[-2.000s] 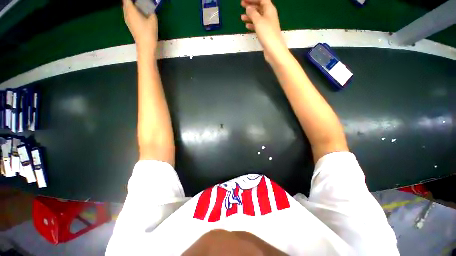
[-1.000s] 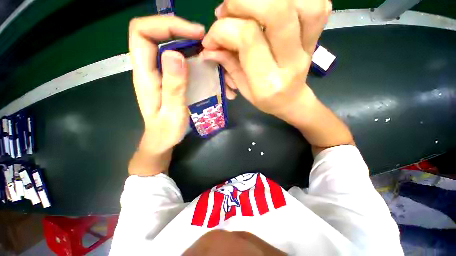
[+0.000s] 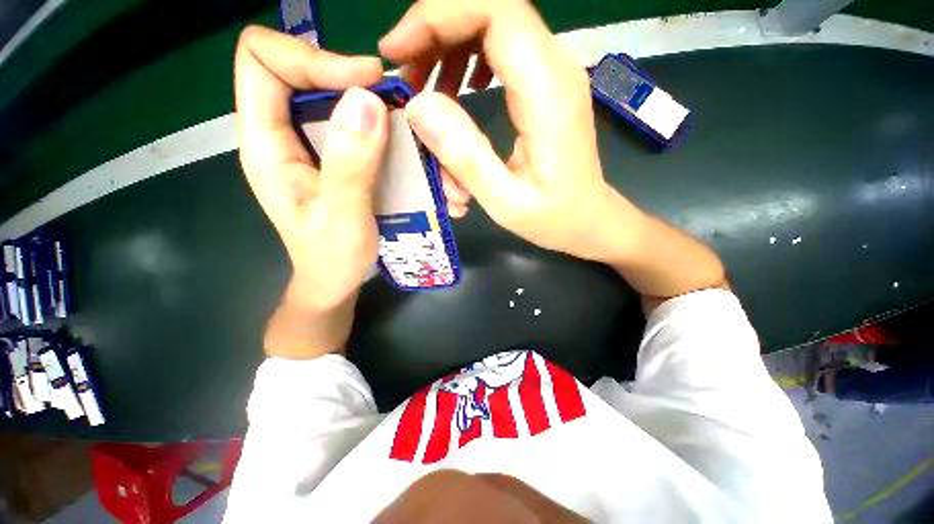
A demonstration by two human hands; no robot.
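Observation:
A dark-blue handheld unit (image 3: 407, 201) is held upright above the bench, with a pale panel and a white, pink and red patterned end section nearest me. My left hand (image 3: 323, 174) grips its left side, thumb across the pale panel. My right hand (image 3: 517, 133) is at its top right, thumb near the top corner and fingers bent behind the edge. A small dark reddish spot shows at the top edge between the hands. Whether the right fingertips pinch anything small cannot be told.
Another blue unit (image 3: 642, 100) lies at the bench's back right, one more (image 3: 300, 20) on the green belt. Stacked units (image 3: 34, 278) stand at the left. White bits (image 3: 519, 304) lie before me. A pale rail (image 3: 174, 154) and metal post (image 3: 809, 14) border the belt.
Two seconds ago both hands were out over the belt; they came back with a unit. Since one second ago, my right hand has opened somewhat and the unit has turned slightly.

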